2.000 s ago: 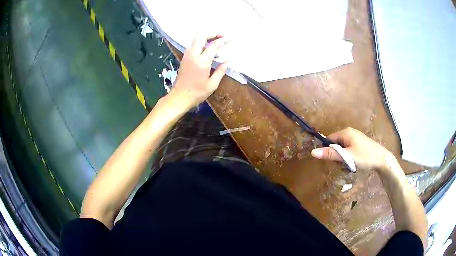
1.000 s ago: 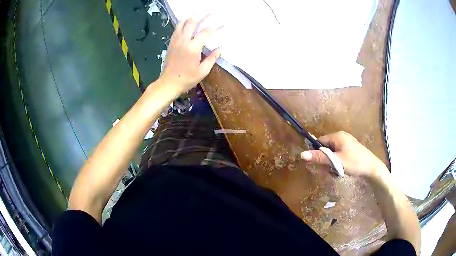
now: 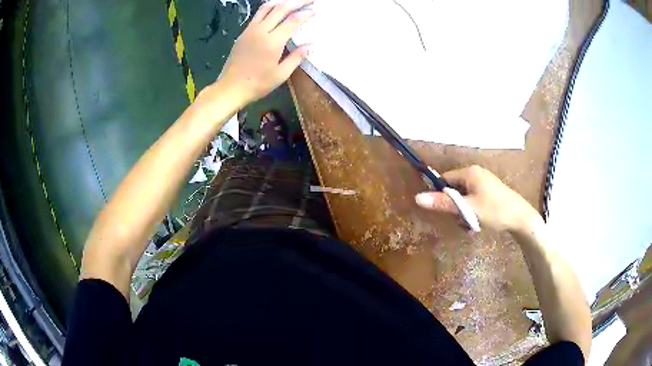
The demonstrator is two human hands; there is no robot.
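Observation:
My right hand (image 3: 475, 200) holds the tailor's shears (image 3: 386, 130) by the white-wrapped handle. The long dark blades point up and left along the near edge of the large white stacked piece (image 3: 429, 78), which has a thin dark line on top. A narrow grey-white trimmed strip (image 3: 337, 95) lies along the blades. My left hand (image 3: 268, 50) lies at the left edge of the white piece, fingers on its top and thumb at the strip near the blade tips. Whether the blades are parted cannot be told.
The worn brown table (image 3: 386, 207) has its edge beside my body. A pale panel stack (image 3: 608, 143) with a dark toothed edge lies at the right. Small scraps lie on the table and green floor (image 3: 136, 93). A narrow light strip (image 3: 332, 190) crosses the table edge.
The white piece, the pale panel and the table appear lower and further right in view. The trimmed strip shows longer beside the blades. Both hands keep their holds.

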